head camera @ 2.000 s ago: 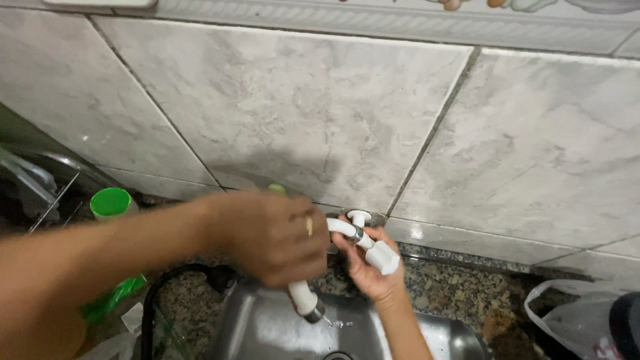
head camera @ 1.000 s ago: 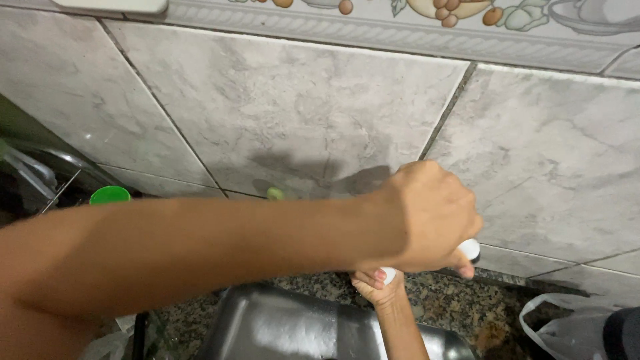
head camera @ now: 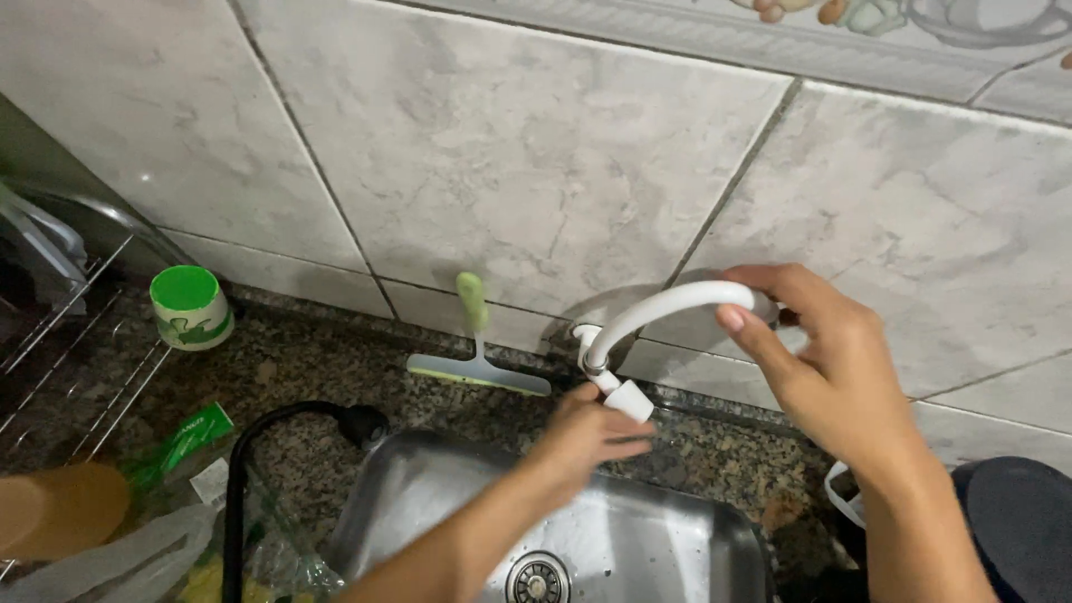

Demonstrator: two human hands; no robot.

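Observation:
A white wall-mounted faucet (head camera: 629, 402) has a curved white spout (head camera: 682, 303) that arches to the right from its body. At the spout's far end, the thumb and fingers of my right hand (head camera: 808, 352) are closed around the tip, hiding part of it. My left hand (head camera: 590, 431) is just below the faucet's square white knob, fingers apart; whether it touches the faucet, I cannot tell. Below both hands lies a stainless steel sink basin (head camera: 662, 523) with a round drain strainer (head camera: 538, 579).
Against the tiled wall leans a squeegee (head camera: 479, 368) with a green handle. Left are a green-lidded container (head camera: 191, 308), a wire rack (head camera: 109, 381), a black hose (head camera: 234, 494) and plastic bags (head camera: 142, 557). A dark round object (head camera: 1017, 519) stands at right.
The spout, on the left two seconds ago, now points right. My left hand has left the spout for the faucet's knob, and my right hand has moved from the faucet body to the spout's end.

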